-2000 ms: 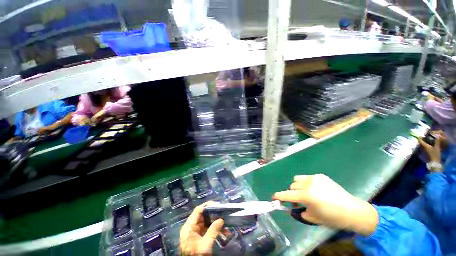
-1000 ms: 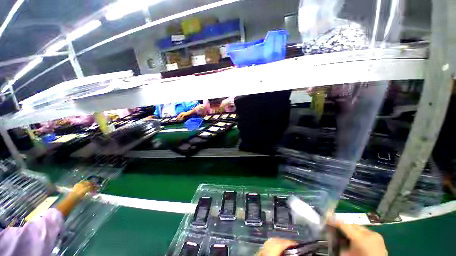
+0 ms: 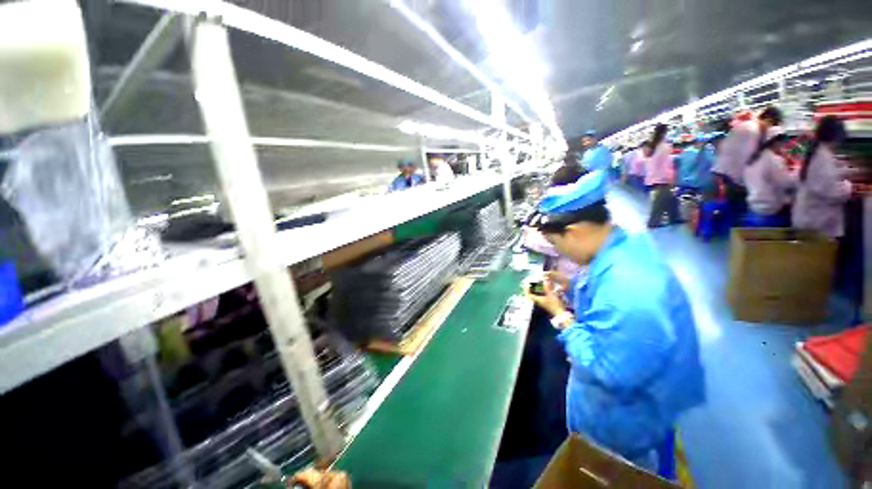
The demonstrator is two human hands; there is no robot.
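Only a small part of one hand shows at the bottom edge; by its place and the earlier frames it is my right hand (image 3: 322,478). It is cut off by the edge and blurred. A pale silvery blade of the scissors (image 3: 264,465) sticks out to its left, pointing up and left. My left hand is out of the picture. The clear tray and the phones in front of me are not in view.
A green bench (image 3: 435,401) runs away ahead. A white post (image 3: 263,239) and shelf (image 3: 368,222) stand at left. Stacked trays (image 3: 416,287) lie on a board. A person in blue (image 3: 631,334) works at the bench's right. A cardboard box (image 3: 598,466) is at the bottom.
The view has swung right and up, along the line. The tray, phones and my left hand have left the picture; my right hand is now at the bottom edge.
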